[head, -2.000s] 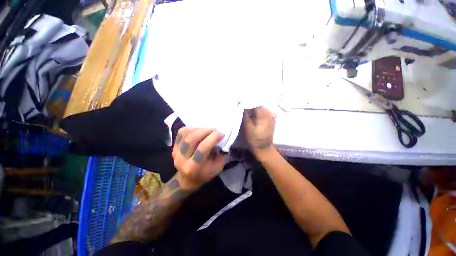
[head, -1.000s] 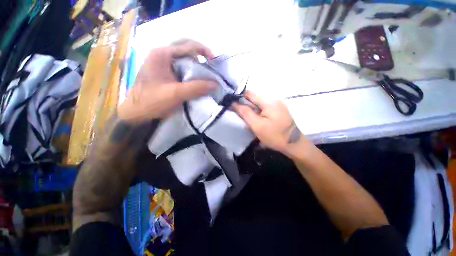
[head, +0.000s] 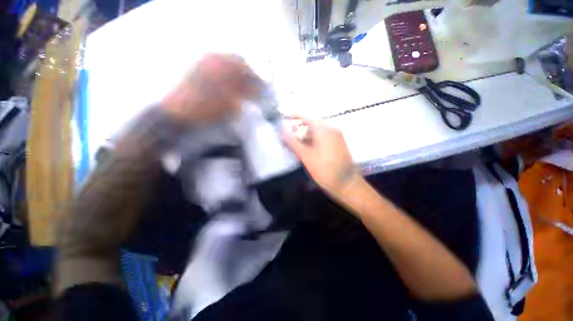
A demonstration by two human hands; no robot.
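A white and black garment piece (head: pixel 217 182) hangs over the table's front edge and down over my black-clothed lap, blurred by motion. My left hand (head: pixel 210 88) is at its upper left end, strongly blurred, and appears closed on the cloth. My right hand (head: pixel 320 150) is at the upper right side of the piece, its thumb and fingers pinched on the cloth edge. The fingertips of my left hand are hidden or too blurred to tell.
Black-handled scissors (head: pixel 449 100) lie right of the needle area (head: pixel 339 47), with a dark red phone (head: pixel 411 42) behind them. A blue basket (head: pixel 141 282) is at lower left. White and black cloth (head: pixel 502 232) and an orange pile (head: pixel 550 232) are at lower right.
The view has shifted right, so scissors and phone appear further left. The striped piece, spread between my hands a second ago, now swings blurred and hangs lower; my left hand still moves with it.
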